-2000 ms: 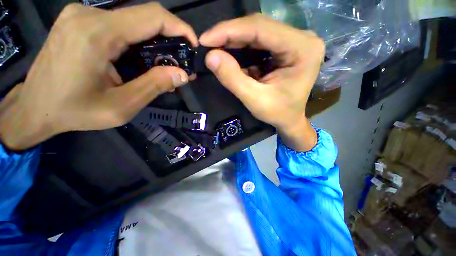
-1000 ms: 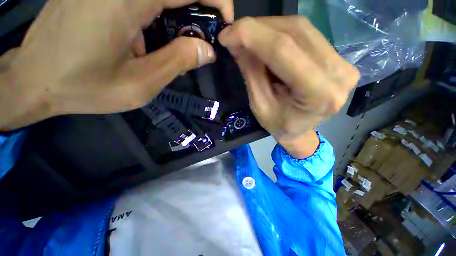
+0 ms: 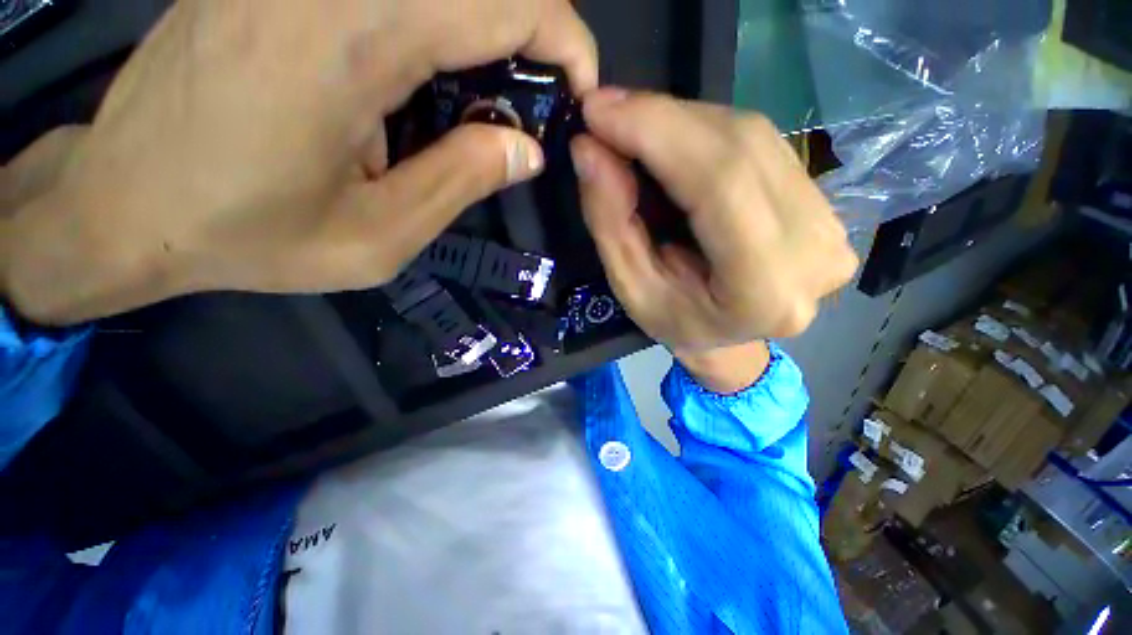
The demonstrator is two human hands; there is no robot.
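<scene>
A black smartwatch case [image 3: 546, 102] is held by my left hand [image 3: 267, 161], sensor side towards me, with the thumb across its ring. My right hand [image 3: 732, 211] has thumb and index fingertip close together at the case's right end. Whether the right fingertips hold something small cannot be told. Black watch straps [image 3: 478, 267] with silver buckles [image 3: 536, 278] lie below in the black compartment tray [image 3: 310, 428]. Another watch case [image 3: 596, 310] lies right of them, partly hidden by my right hand.
Clear plastic bags [image 3: 925, 93] lie on the green bench top at the upper right. A flat black box-like object [image 3: 950, 230] is beside them. Brown cartons [image 3: 981, 403] with white labels are stacked at the far right, lower down.
Since two seconds ago both hands have shifted right in view, and the black piece at the case's right end no longer shows. Since one second ago the right thumb has come into view.
</scene>
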